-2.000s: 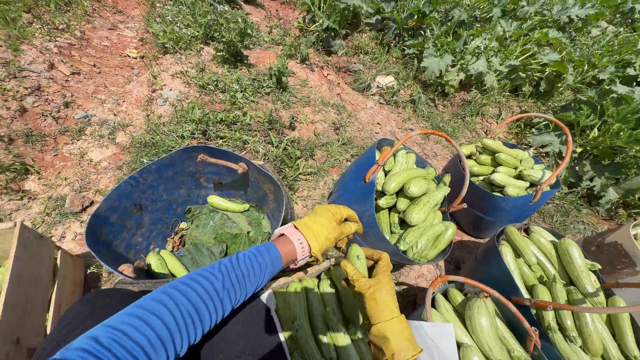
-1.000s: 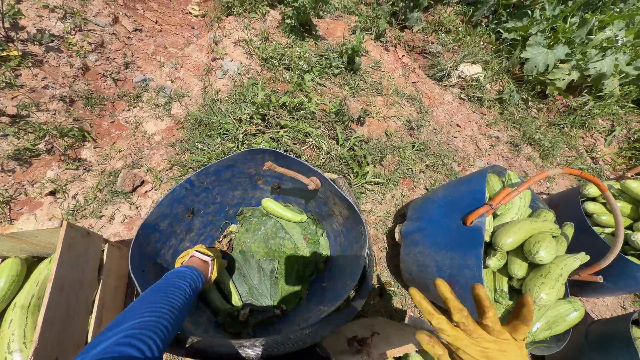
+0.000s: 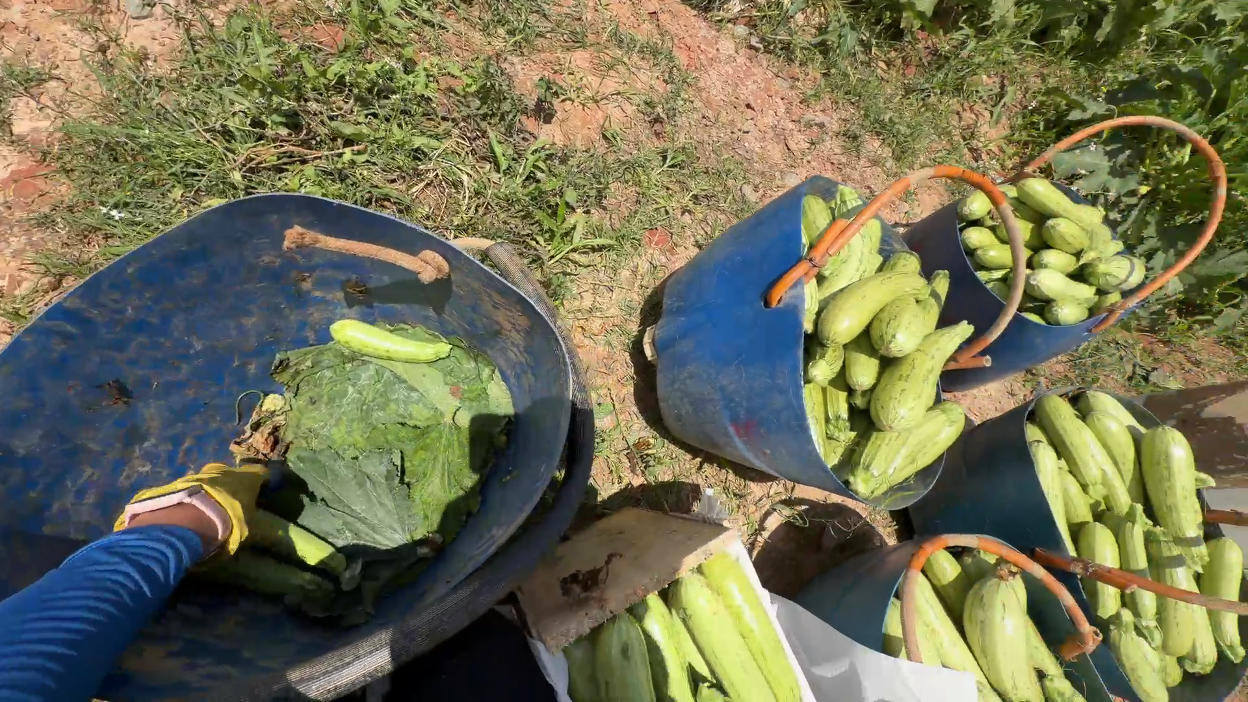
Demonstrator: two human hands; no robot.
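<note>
My left hand, in a yellow glove under a blue sleeve, reaches down into a large blue tub at the left. Its fingers are hidden behind the cuff and in shade, beside light green zucchinis. Right of the hand lie large green leaves, with a small zucchini on their upper edge. A wooden crate lined with white paper stands at the bottom middle, with long zucchinis in it. My right hand is out of view.
A tilted blue bucket of zucchinis with an orange handle lies right of the tub. Another blue bucket is behind it. More full buckets stand at the lower right. Grass and reddish soil lie between, with leafy plants at the upper right.
Two seconds ago both gloved hands were over the crate's zucchinis; my left hand has since moved left into the tub. My right hand, open a second ago, has left the view.
</note>
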